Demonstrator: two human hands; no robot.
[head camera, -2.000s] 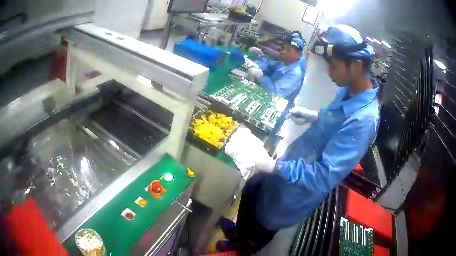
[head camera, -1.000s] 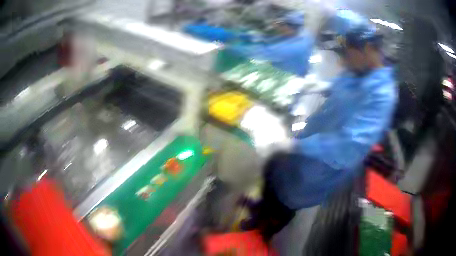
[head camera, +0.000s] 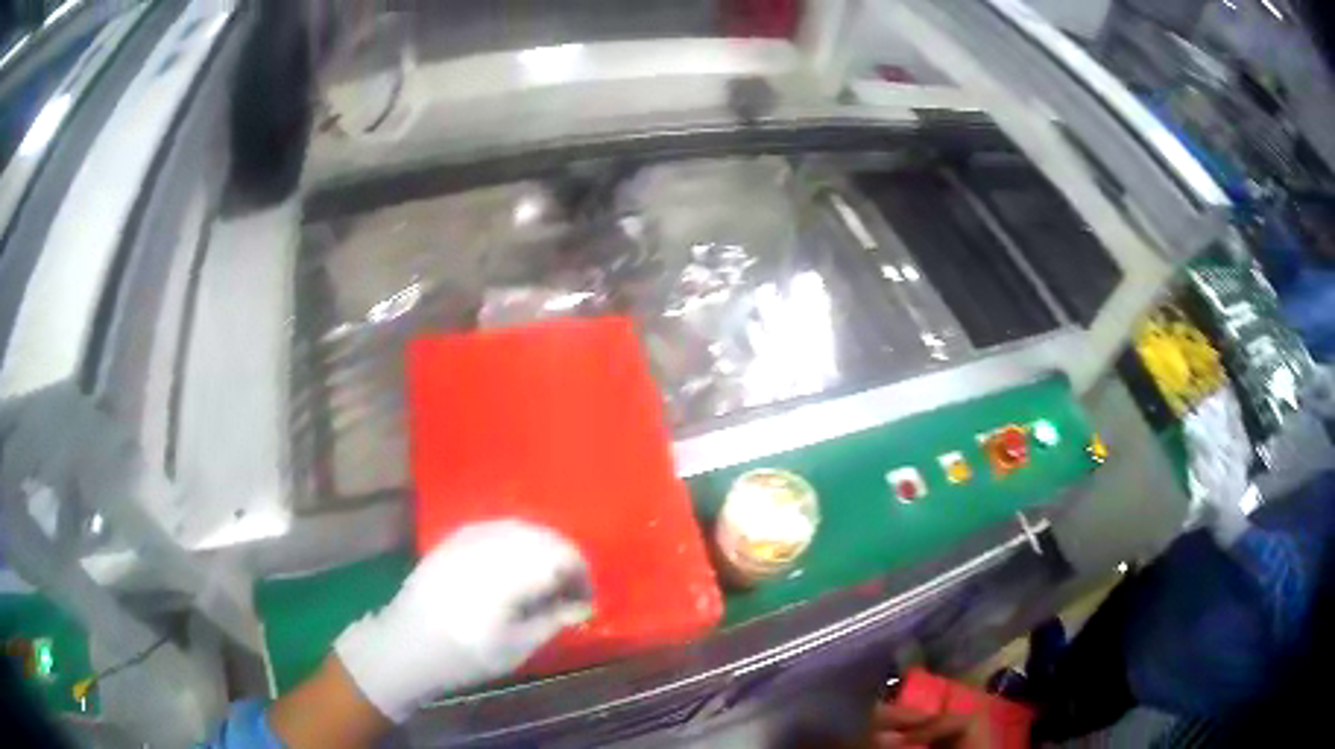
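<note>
A bright red sheet (head camera: 549, 424) lies flat across the green front ledge of the machine and over the edge of its bed. My left hand (head camera: 476, 615), in a white glove, is over the sheet's lower left part with fingers curled. A small dark patch shows at its fingertips; whether it grips anything is unclear. My right hand (head camera: 930, 723), bare and blurred, is cut off by the bottom edge and holds a second red piece (head camera: 990, 708).
A round tub (head camera: 766, 524) stands on the green ledge (head camera: 864, 542), right of the sheet. Control buttons (head camera: 1010, 448) are further right. Crinkled clear film (head camera: 718, 293) lines the machine bed. Yellow parts (head camera: 1179, 359) and a person in blue (head camera: 1288, 563) are at far right.
The view has swung left onto the machine. My gloved left hand has come into view over the red sheet. My right hand with the other red piece shows at the bottom.
</note>
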